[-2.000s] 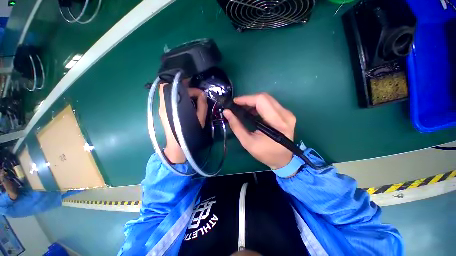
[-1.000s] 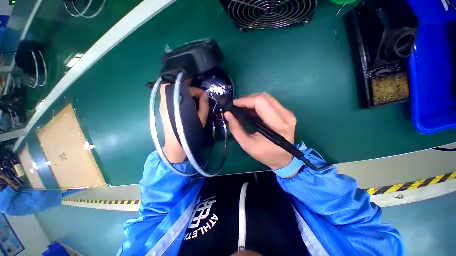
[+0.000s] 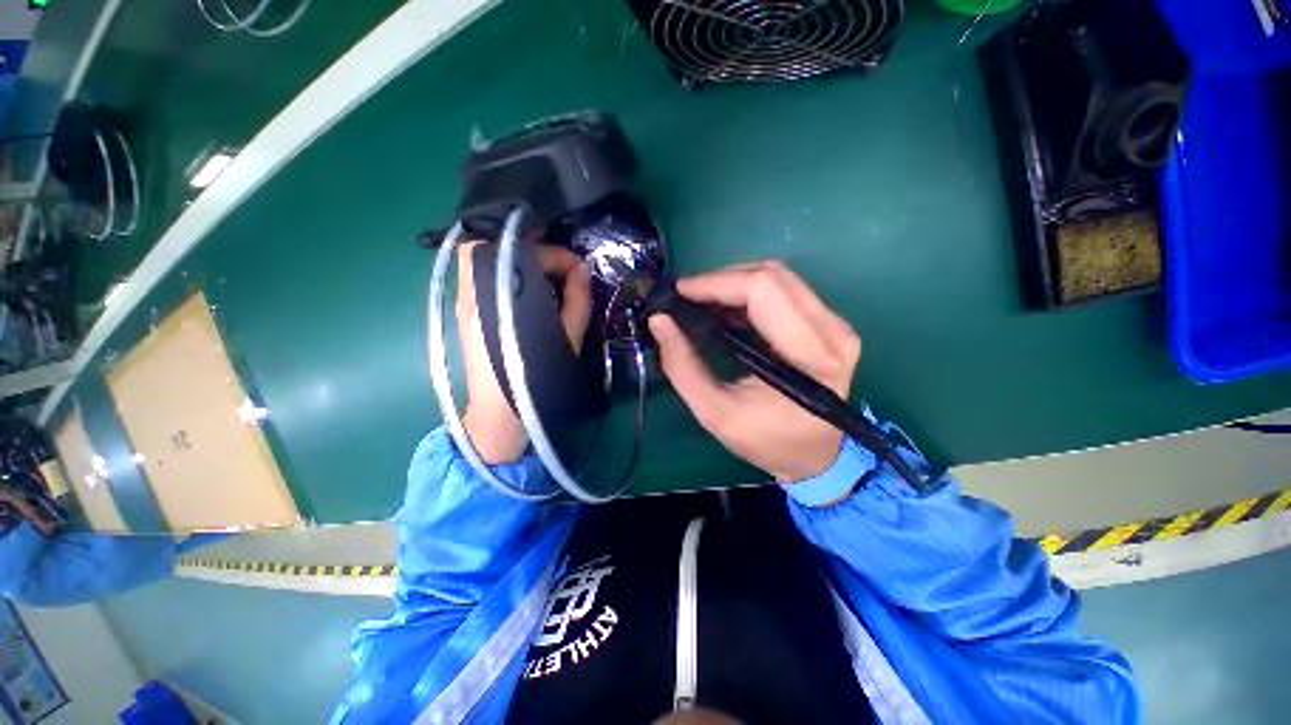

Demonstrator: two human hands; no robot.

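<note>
The black headset point(image 3: 545, 177) is in front of me, its two silver headband wires point(image 3: 513, 371) curving down toward me. My left hand point(image 3: 489, 404) reaches through the wires and holds it; the inner strap hides part of the hand, and its fingertips are at the open earcup point(image 3: 619, 238), which looks shiny inside. Thin lead wires point(image 3: 624, 323) show below the cup. My right hand point(image 3: 772, 371) holds the black soldering iron point(image 3: 807, 394) like a pen, its front end at the cup's lower right edge. The exact tip contact cannot be told.
A fan with a wire grille point(image 3: 772, 31) is at the top. The iron stand point(image 3: 1083, 128) with a yellowish sponge point(image 3: 1109, 258) and a blue tray point(image 3: 1235, 269) are at the right. A cardboard sheet point(image 3: 198, 425) lies left. More headphones point(image 3: 88, 170) and a person's sleeve point(image 3: 85, 567) are far left.
My right hand and the soldering iron have shifted slightly right, its front end moving a little away from the cup's middle. My left hand and the headset have hardly moved.
</note>
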